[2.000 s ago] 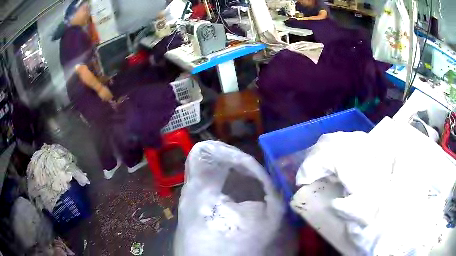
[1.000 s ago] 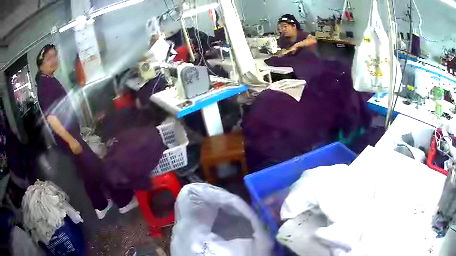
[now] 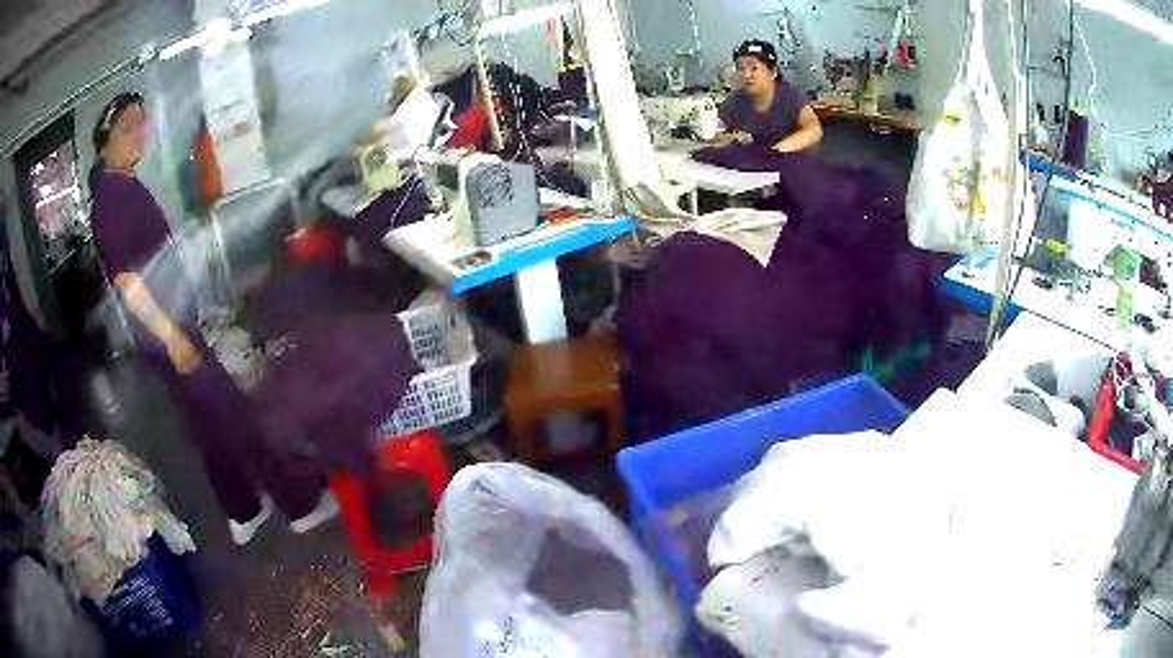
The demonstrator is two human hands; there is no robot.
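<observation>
No hand of mine is in the picture. White garments (image 3: 900,527) lie heaped on the white table at the lower right, partly hanging over the blue crate (image 3: 759,431). An open translucent plastic bag (image 3: 534,578) stands at the bottom centre, left of the crate. Part of a grey machine (image 3: 1138,540) shows at the right edge, cut off by it.
A standing person (image 3: 148,257) is at the left by a dark purple cloth pile and a red stool (image 3: 386,514). A seated person (image 3: 772,116) is at the back. A large purple heap (image 3: 733,321) lies behind the crate. A white bag (image 3: 958,180) hangs at the right.
The view has tilted up and shifted since the first frame, so the bag and crate sit lower. The seated person's head has turned and risen. No hand of mine has appeared.
</observation>
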